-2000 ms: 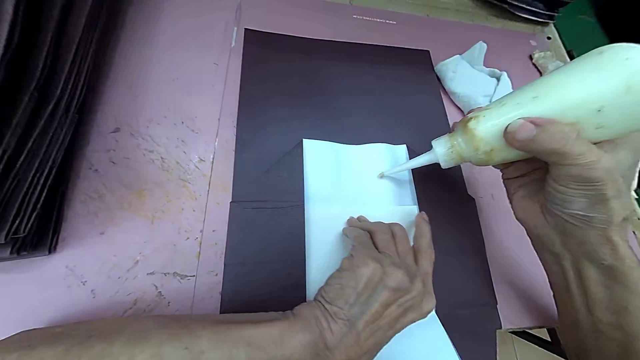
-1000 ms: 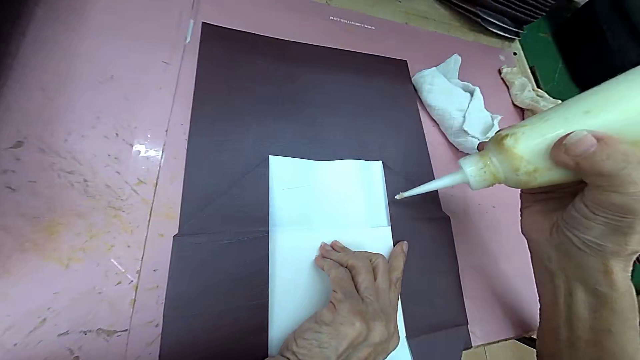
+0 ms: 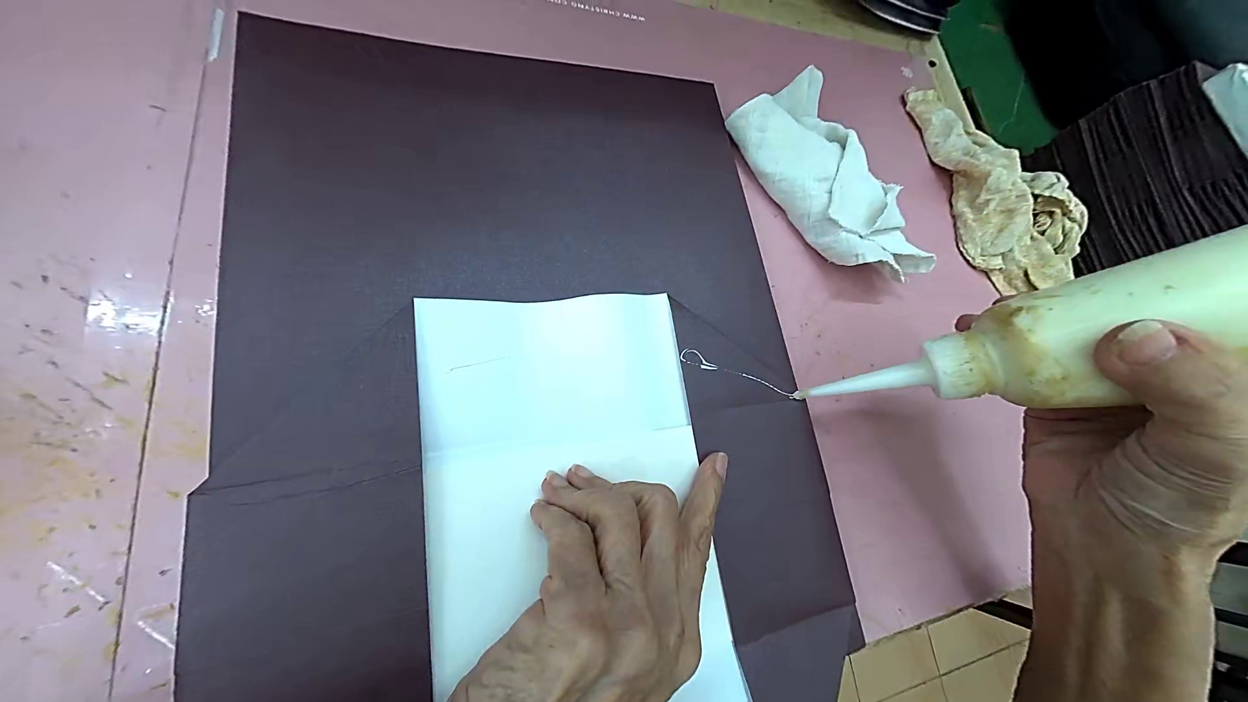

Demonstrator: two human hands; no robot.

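Note:
My right hand (image 3: 1150,429) grips a pale squeeze bottle of glue (image 3: 1092,341), its nozzle pointing left. The nozzle tip is at the right edge of a dark, creased sheet of paper (image 3: 478,175). From that tip a thin white line of glue (image 3: 741,373) runs left and ends in a small loop beside a white paper strip (image 3: 546,380). The strip lies on the dark sheet. My left hand (image 3: 624,565) rests on the strip with its fingers slightly spread, its outer finger reaching over the strip's right edge.
A crumpled white cloth (image 3: 829,185) lies on the pink board (image 3: 907,487) right of the dark sheet. Beyond it are a stained beige cloth (image 3: 1004,195) and a stack of dark sheets (image 3: 1150,156). Floor tiles (image 3: 936,653) show at the lower right.
The bottle's nozzle has moved off the white strip to the right edge of the dark sheet. A thin line of glue now shows on the dark sheet. The left hand stays on the strip.

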